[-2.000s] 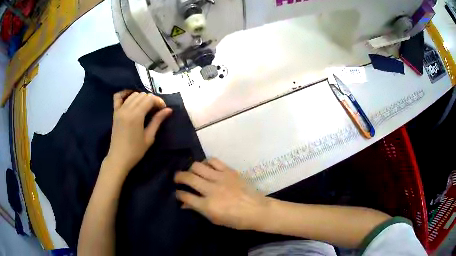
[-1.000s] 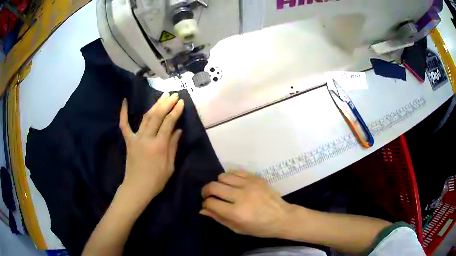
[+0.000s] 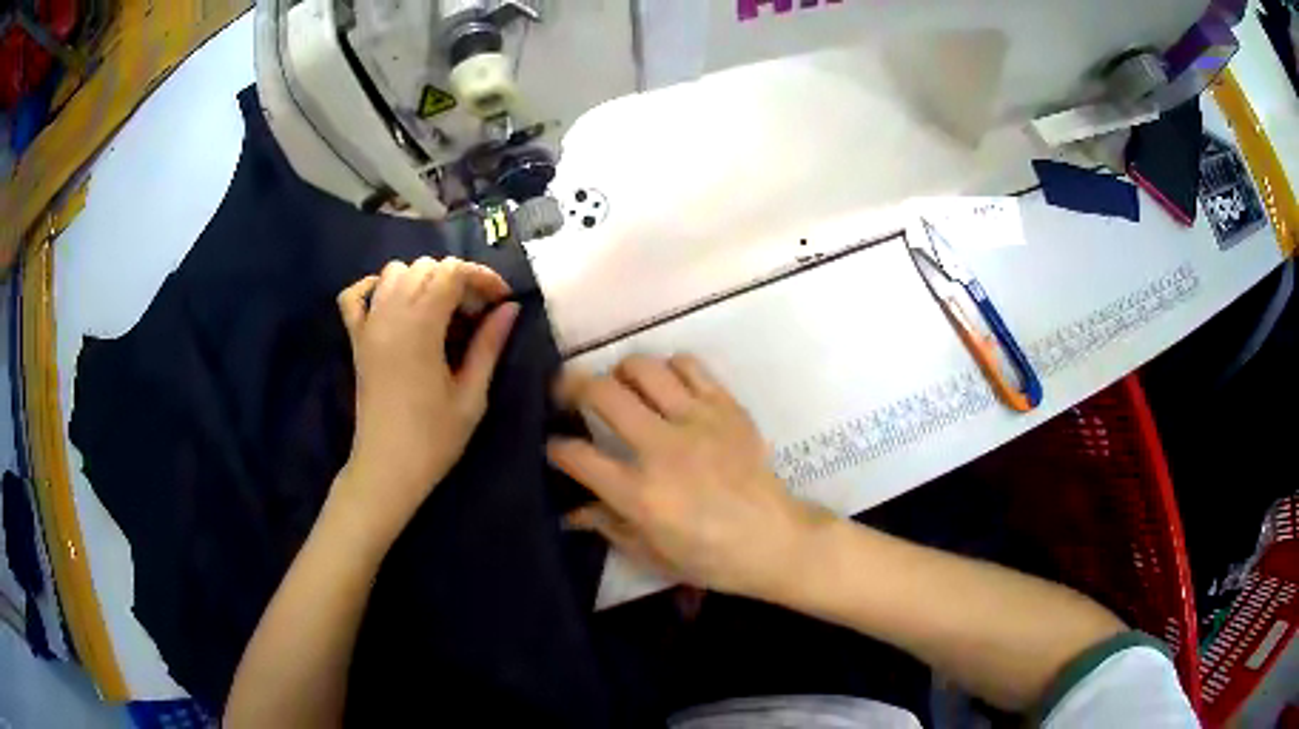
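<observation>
A large black garment panel [image 3: 271, 370] lies on the white table left of the needle and runs down over the lap. Its upper right edge reaches the presser foot [image 3: 494, 224] of the white sewing machine [image 3: 798, 128]. My left hand [image 3: 423, 370] pinches the cloth between thumb and fingers just below the foot. My right hand [image 3: 684, 463] is at the panel's right edge, slightly blurred, with fingers bent. Whether its fingertips grip the cloth cannot be told.
Thread snips [image 3: 983, 321] and a white label [image 3: 990, 218] lie right of the needle. Dark scraps [image 3: 1086, 190] lie by the machine's right end. A printed ruler [image 3: 997, 363] runs along the front edge. A red basket [image 3: 1111, 499] stands below the table at right.
The panel's upper edge has moved up to the presser foot. My left hand went from lying flat to pinching the cloth. My right hand has moved up along the panel's right edge.
</observation>
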